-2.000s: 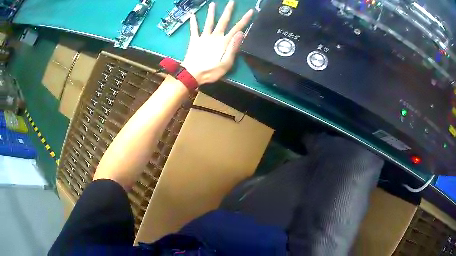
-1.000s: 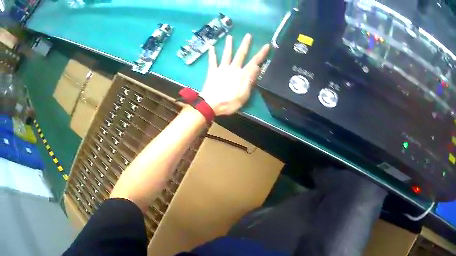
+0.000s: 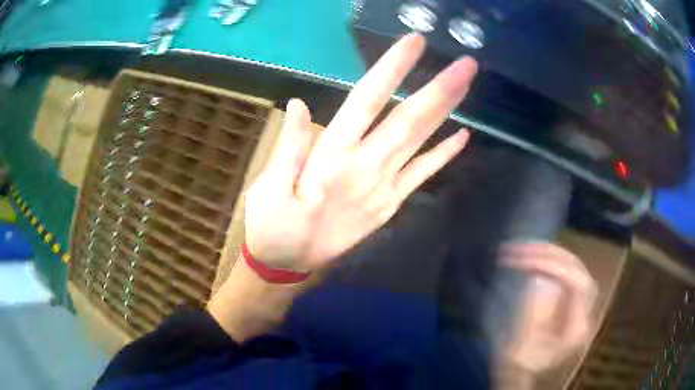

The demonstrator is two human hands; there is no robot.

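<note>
My left hand (image 3: pixel 335 175), with a red wrist strap (image 3: pixel 276 270), is in the air over my lap, fingers spread and empty. Its fingertips overlap the front of the black test fixture (image 3: pixel 533 84), just below two round silver push buttons (image 3: pixel 417 17). My right hand (image 3: pixel 545 305) is blurred at the lower right, fingers curled; whether it holds anything cannot be told. Two circuit boards lie apart on the green mat at the top left, one at the mat's edge (image 3: pixel 164 27) and one farther right (image 3: pixel 231 9), both blurred.
A partitioned carton (image 3: pixel 164 190) stands left of my lap, board ends showing in its left cells. Another carton (image 3: pixel 640 320) is at the lower right. The bench edge (image 3: pixel 251 67) runs above the left carton. The fixture shows a green light and a red-lit switch (image 3: pixel 622 168).
My left hand has left the mat beside the fixture and moved down and right over my lap. My right hand has come into view. The camera view has shifted.
</note>
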